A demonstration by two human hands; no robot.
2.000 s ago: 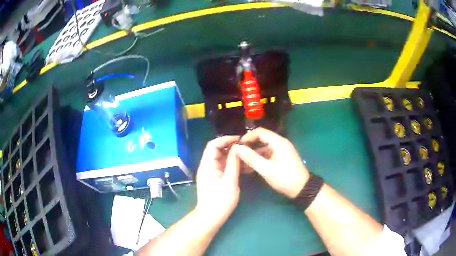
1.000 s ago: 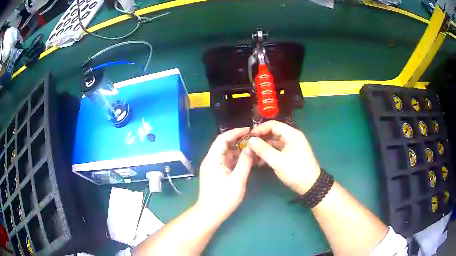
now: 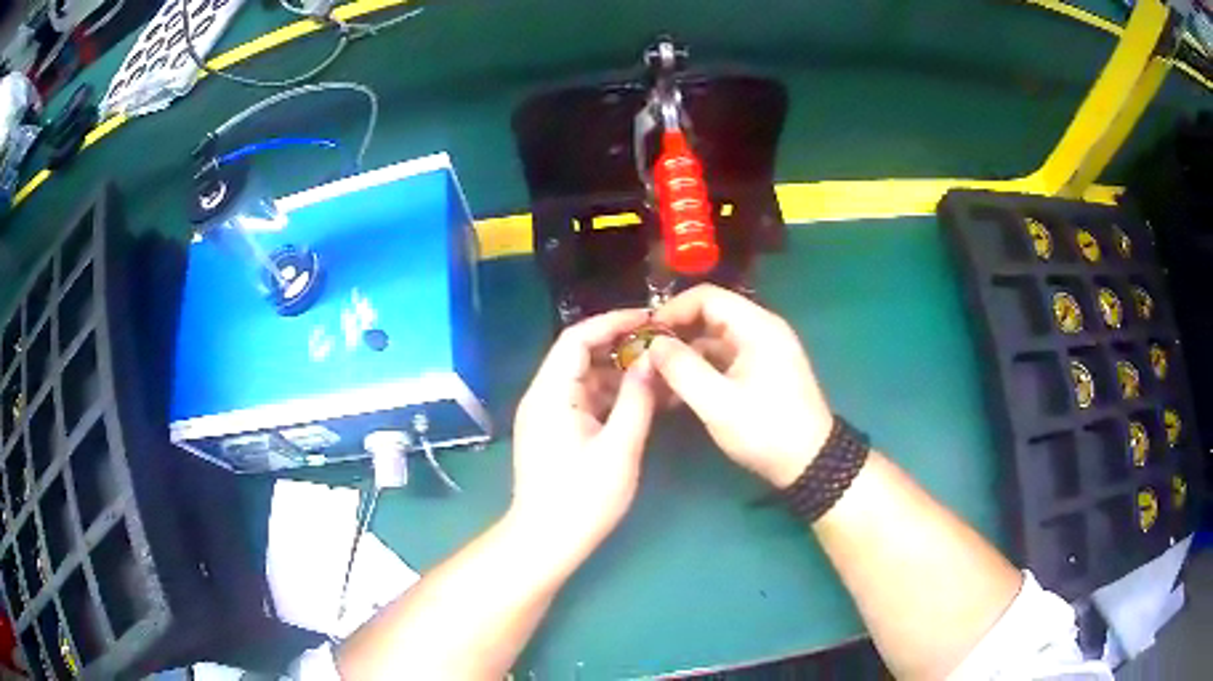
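A small round gold part [image 3: 633, 349] is held between the fingertips of both hands, just in front of the clamp fixture. My left hand [image 3: 580, 419] grips it from the left. My right hand [image 3: 745, 386], with a dark braided band on the wrist, grips it from the right. The fingers partly cover the part. The black clamp fixture [image 3: 572, 146] stands behind the hands. Its red ribbed toggle handle [image 3: 686, 210] points down toward the hands. The fixture's nest is partly hidden by the hands.
The blue control box [image 3: 386, 266] with a clear cylinder [image 3: 260, 253] stands left. A black foam tray [image 3: 83, 439] is at far left. The right foam tray [image 3: 1044, 432] holds several gold discs. White paper slips [image 3: 313, 552] lie before the box. A yellow post [image 3: 1104, 100] is at back right.
The hands stay together on the round part, which shows more gold now than two seconds ago. The camera view has shifted slightly, so the bench items sit higher in the picture.
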